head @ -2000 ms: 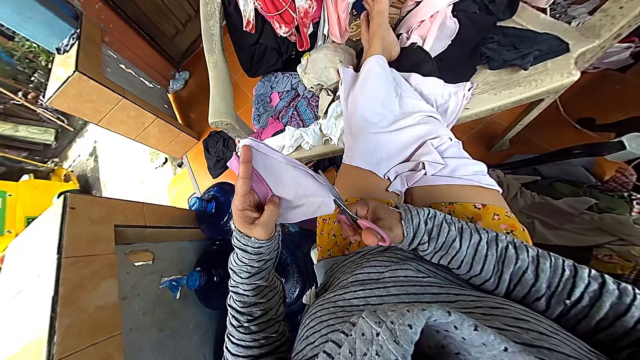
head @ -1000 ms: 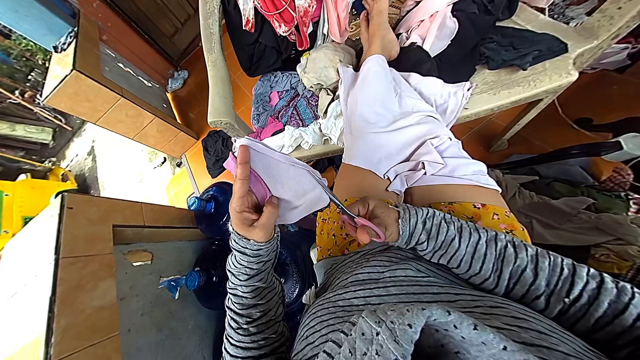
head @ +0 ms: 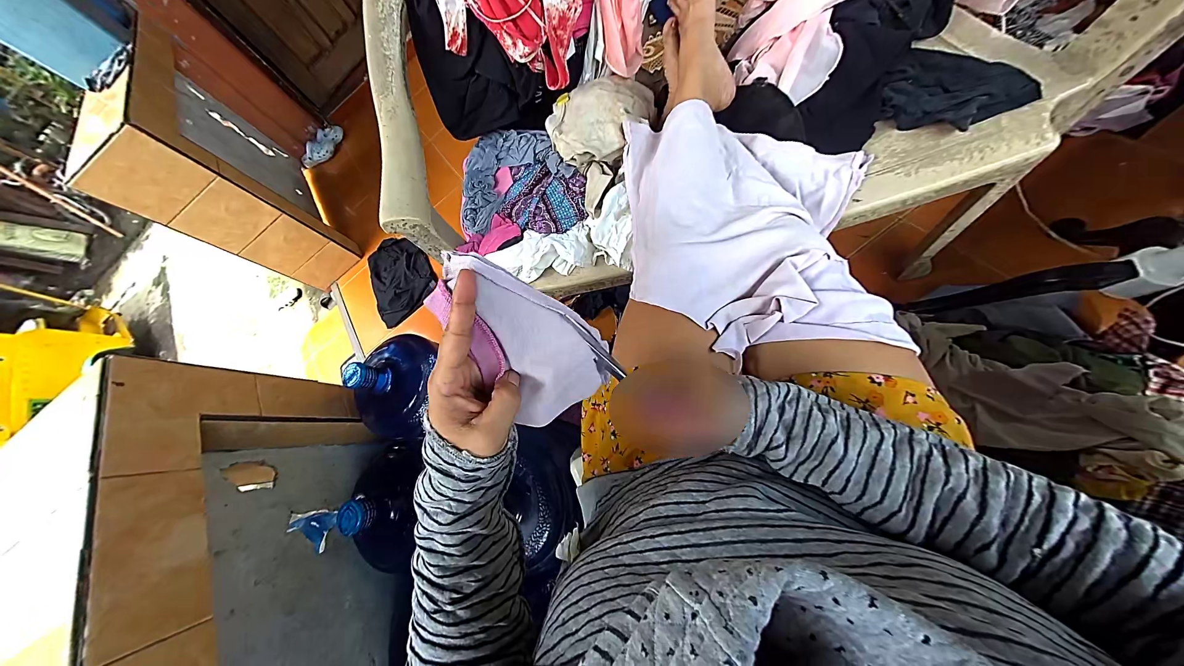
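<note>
My left hand (head: pixel 470 388) holds a white cloth piece (head: pixel 546 347) with a pink edge (head: pixel 483 347), its index finger stretched out along the cloth. My right hand (head: pixel 680 407) is blurred; from it the blades of a pair of scissors (head: pixel 606 359) reach to the right edge of the cloth piece. The scissors' handles are hidden in the blur. Across my legs lies a larger white cloth (head: pixel 740 240), above the yellow flowered garment (head: pixel 874 398).
A worn bench (head: pixel 971 166) carries heaped clothes (head: pixel 546 190). Blue water bottles (head: pixel 398 384) stand at the lower left beside a tiled ledge (head: pixel 148 518). A black cloth (head: pixel 400 280) lies near my left hand. More clothes (head: pixel 1008 398) are piled at the right.
</note>
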